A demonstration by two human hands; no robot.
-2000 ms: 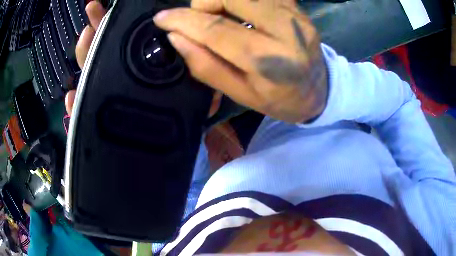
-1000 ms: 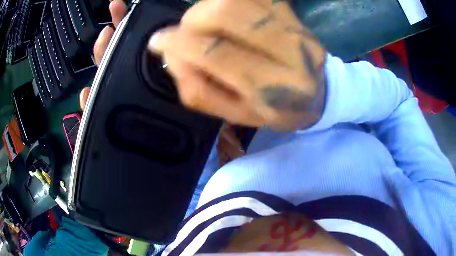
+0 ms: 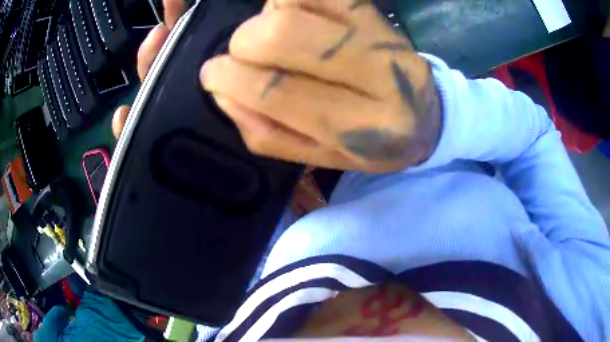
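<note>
A black portable media player [image 3: 180, 234] is held tilted, its plain back cover facing me and a pale strip along its left edge. A raised oval shows on the cover. My left hand [image 3: 150, 53] holds the player from behind; only its fingertips show past the left edge. My right hand [image 3: 328, 93] lies over the upper part of the cover with its fingers bent together and covers the round speaker. Whether anything is between its fingers is hidden.
Stacked black players [image 3: 67, 73] stand at the upper left. A pink-cased smartphone [image 3: 97, 170], another dark unit [image 3: 37, 143] and a cable bundle [image 3: 53, 227] with yellow ends lie at left. The green bench [image 3: 468, 33] has a white strip [image 3: 552, 15].
My right hand has moved from the speaker's upper right edge to over the speaker, which it now hides. The player has shifted slightly right and tilted, and the pink-cased phone has come into view.
</note>
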